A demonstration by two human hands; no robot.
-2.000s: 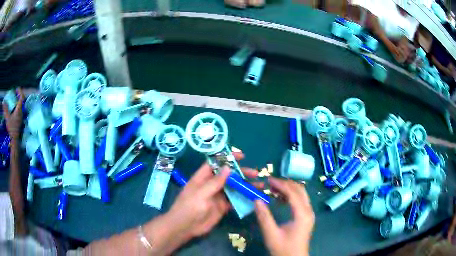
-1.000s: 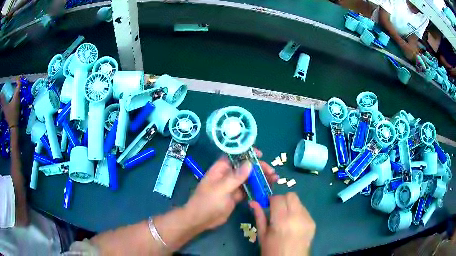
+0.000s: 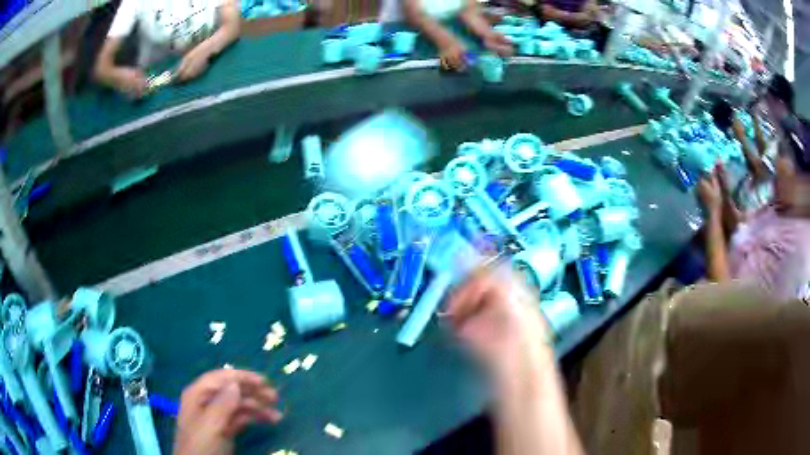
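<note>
My right hand (image 3: 497, 311) is blurred over the right-hand pile. It grips the handle end of a handheld fan unit (image 3: 377, 155), whose blurred round head points up and left over the belt edge. My left hand (image 3: 222, 404) is at the lower left, empty, with its fingers loosely curled and apart. Half-assembled turquoise fan units with blue batteries lie in the right-hand pile (image 3: 555, 195). A single fan unit (image 3: 317, 307) lies between my hands, head towards me. Small cream adhesive pads (image 3: 273, 336) are scattered near my left hand.
Another fan pile (image 3: 53, 355) is at the lower left. The conveyor belt (image 3: 222, 169) with pale edging carries loose handle covers (image 3: 135, 178). A brown carton (image 3: 728, 364) stands at the lower right. Other workers' hands (image 3: 453, 53) are across the belt, and a person (image 3: 773, 231) sits at the right.
The view has swung to the right. My right hand has carried the fan unit over to the right-hand pile. My left hand has let go of it and is now apart.
</note>
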